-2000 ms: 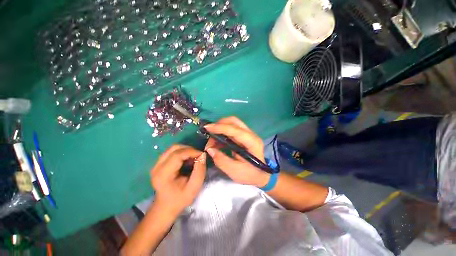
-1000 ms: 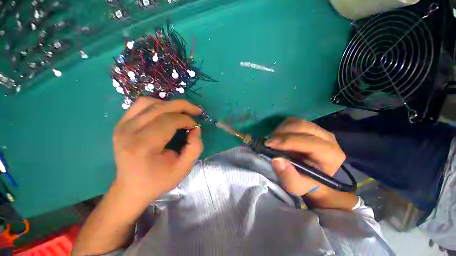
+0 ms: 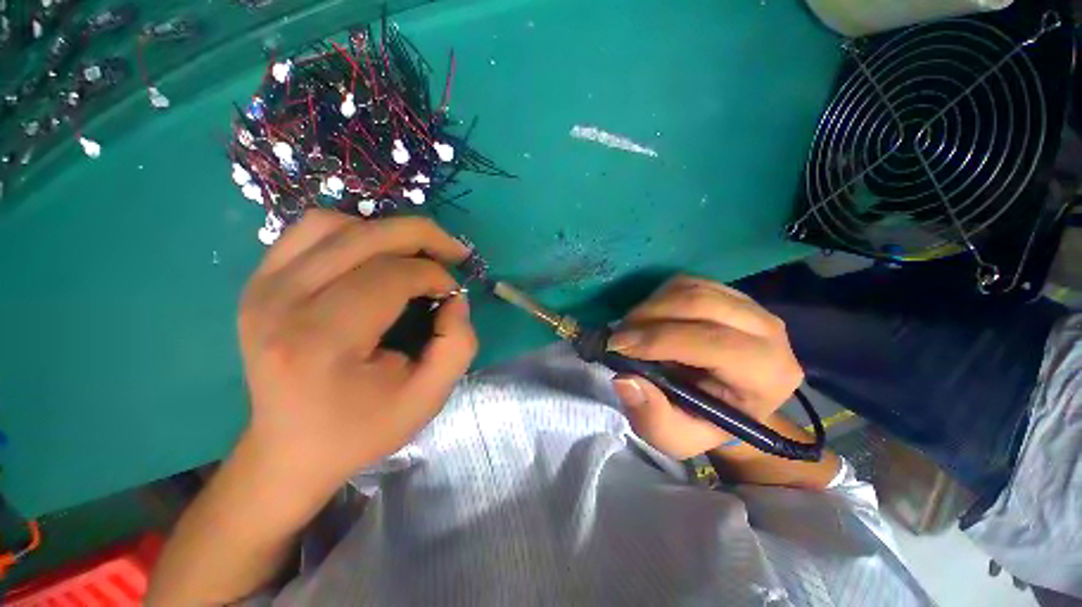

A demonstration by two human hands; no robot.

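My right hand point(image 3: 710, 362) holds a black soldering iron point(image 3: 712, 407) like a pen, its brassy collar and metal tip pointing left. The tip is at a small dark and silvery assembly point(image 3: 473, 263) at my left fingertips; whether they touch is unclear. My left hand point(image 3: 356, 332) pinches this assembly and a tiny shiny piece between thumb and fingers. My fingers partly hide what they hold. A heap of red and black lead wires point(image 3: 356, 131) with white round ends lies on the green mat point(image 3: 119, 332) just beyond my left hand.
A clear blister tray point(image 3: 178, 95) with shiny assemblies is at upper left. A silvery strip point(image 3: 612, 141) lies on the mat. A black fan point(image 3: 920, 142) stands at right, below part of a white tub point(image 3: 902, 10). A red crate point(image 3: 89, 575) is at lower left. Another person's clothing point(image 3: 1032, 451) shows at right.
Since two seconds ago the view has come closer, and the iron has swung from pointing over the wire heap to the piece in my left fingers. In the last second both hands shifted slightly left.
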